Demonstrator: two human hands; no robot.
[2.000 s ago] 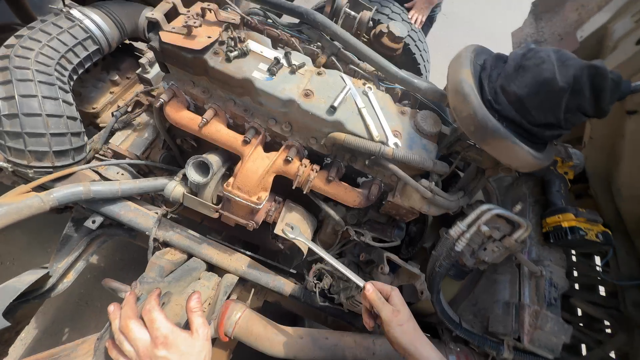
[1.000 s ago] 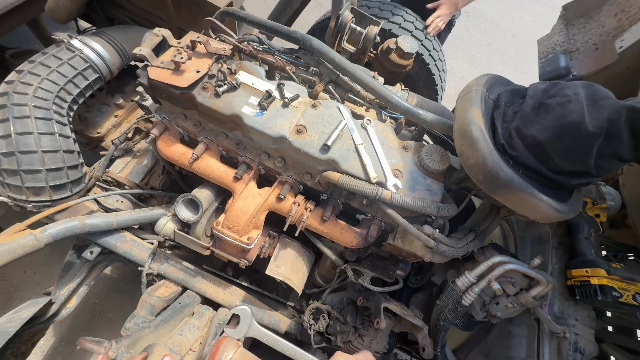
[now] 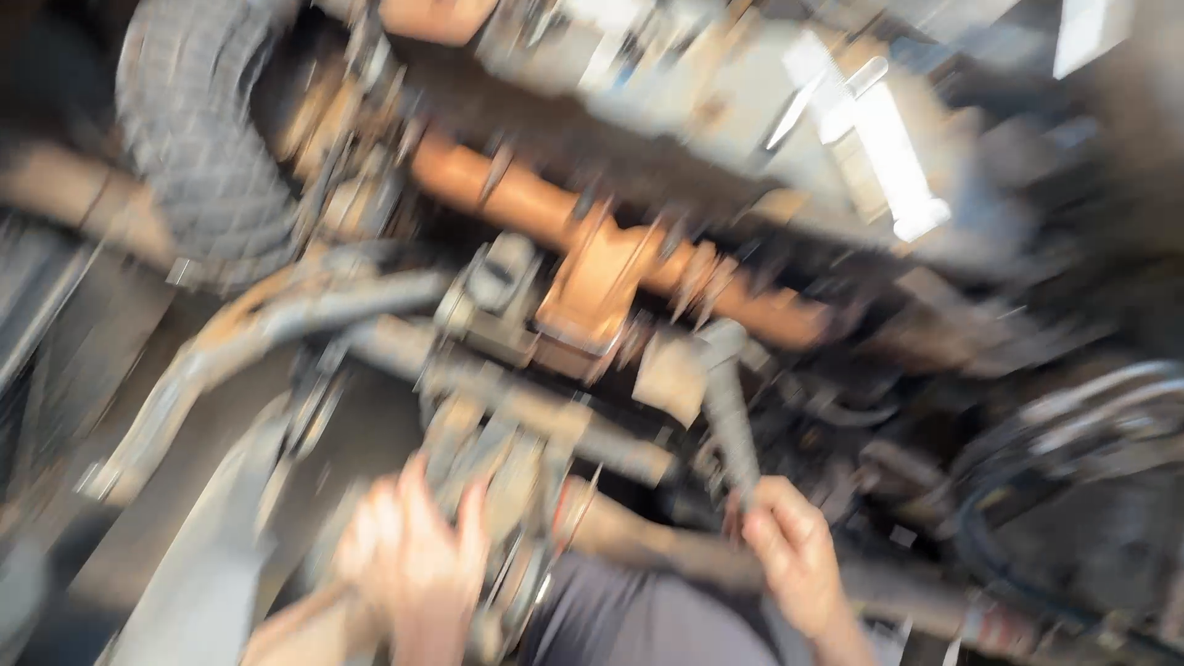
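Observation:
My right hand [image 3: 791, 555] is closed around the lower end of a wrench [image 3: 731, 407], whose head points up beside the rust-coloured exhaust manifold [image 3: 601, 273]. My left hand [image 3: 416, 546], fingers spread, rests on or just over metal parts at the lower left, near a pipe [image 3: 638, 532] with a red ring; whether it touches them is blurred. Above the manifold, bright wrenches [image 3: 879, 139] lie on the engine's valve cover [image 3: 684, 102]. The whole view is smeared by motion.
A large ribbed black intake hose [image 3: 199, 148] curves down at the upper left. A grey pipe [image 3: 305, 319] crosses left of the manifold. Dark hoses [image 3: 980, 518] loop at the right. My clothed leg [image 3: 638, 615] shows at the bottom.
Both hands, mostly out of frame one second ago, are in view again. The wrench in my right hand stands more upright than in the earlier frames. The view has shifted and tilted.

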